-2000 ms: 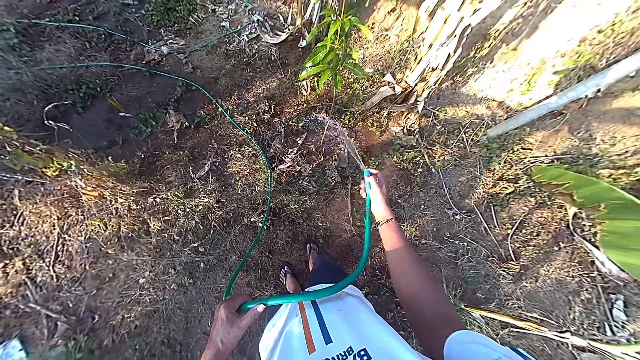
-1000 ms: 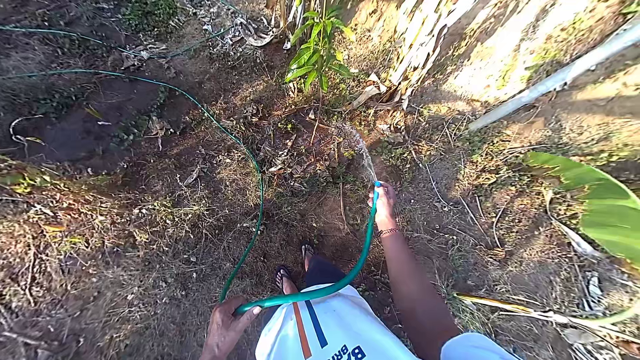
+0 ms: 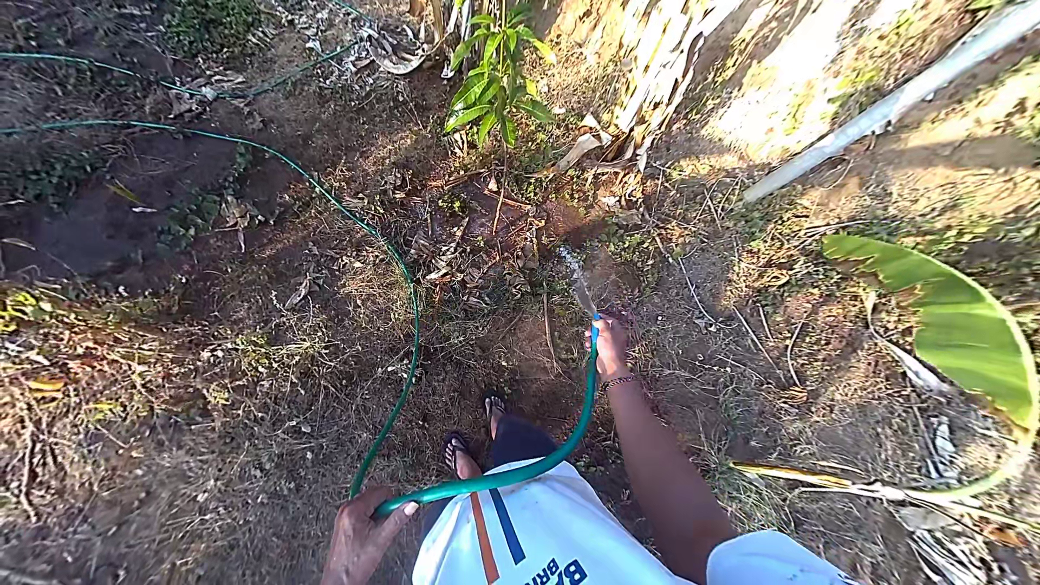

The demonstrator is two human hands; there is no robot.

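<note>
My right hand [image 3: 609,345] grips a green garden hose [image 3: 520,474] just behind its blue end [image 3: 597,318]. Water [image 3: 577,280] streams out of that end toward the ground below a leafy sapling [image 3: 497,81]. The hose bends across the front of my white shirt to my left hand [image 3: 366,528], which is closed around it at the bottom of the view. From there it runs up over the ground and off to the left. The fingers of my left hand are partly hidden beneath the palm.
A pale pole [image 3: 886,106] slants in at the upper right. Below it lies a large green banana leaf [image 3: 959,333] with a curved midrib. Dry banana leaves [image 3: 666,65] hang behind the sapling. Dry twigs and leaf litter cover the soil around my sandalled feet [image 3: 459,455].
The water stream pointed more to the upper left two seconds ago and now falls shorter and steeper. My right hand sits slightly lower in view. Both hands keep hold of the hose.
</note>
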